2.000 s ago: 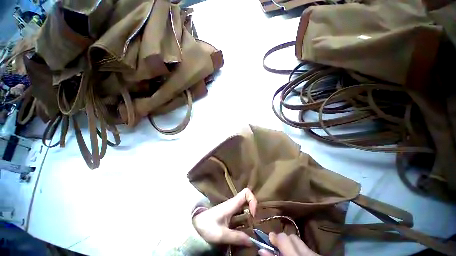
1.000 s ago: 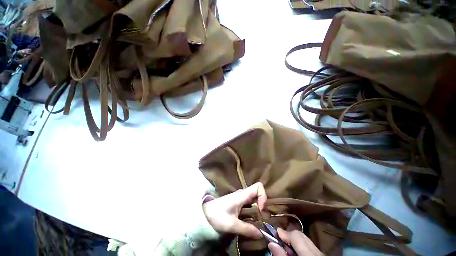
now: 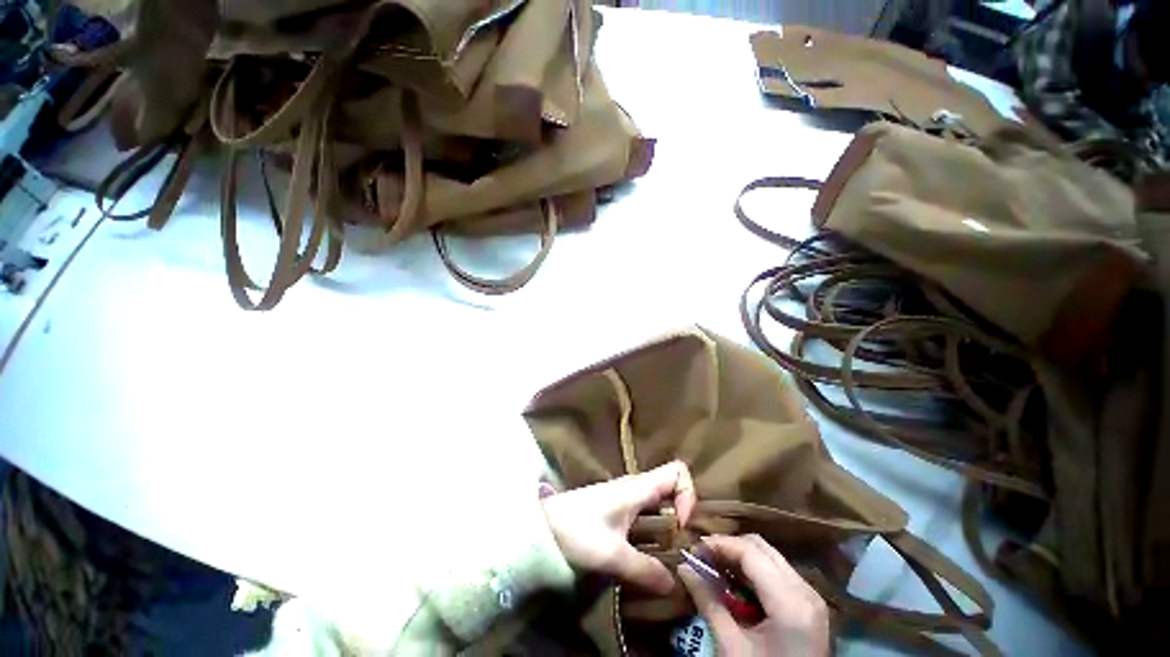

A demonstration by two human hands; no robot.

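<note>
A tan-brown handbag (image 3: 757,424) lies at the near edge of the white table, its mouth towards me and a strap trailing to the right. My left hand (image 3: 622,526) pinches the cloth at the bag mouth between thumb and fingers. My right hand (image 3: 770,597) holds thread snips (image 3: 703,566) with silvery blades and a red part, the blades close to my left fingertips. A white label with dark print (image 3: 693,638) shows below the snips. The blade tips and any thread are too small to tell.
A heap of brown bags (image 3: 513,141) with hanging straps lies at the upper left. Another heap (image 3: 975,218) with coiled straps (image 3: 885,347) lies on the right. Flat brown panels (image 3: 873,75) lie at the far side. A brown strap bundle (image 3: 51,565) hangs below the table at left.
The view has shifted, showing more of the far right. My right hand has turned, showing more of its back and the red part of the snips. The white label has come into view.
</note>
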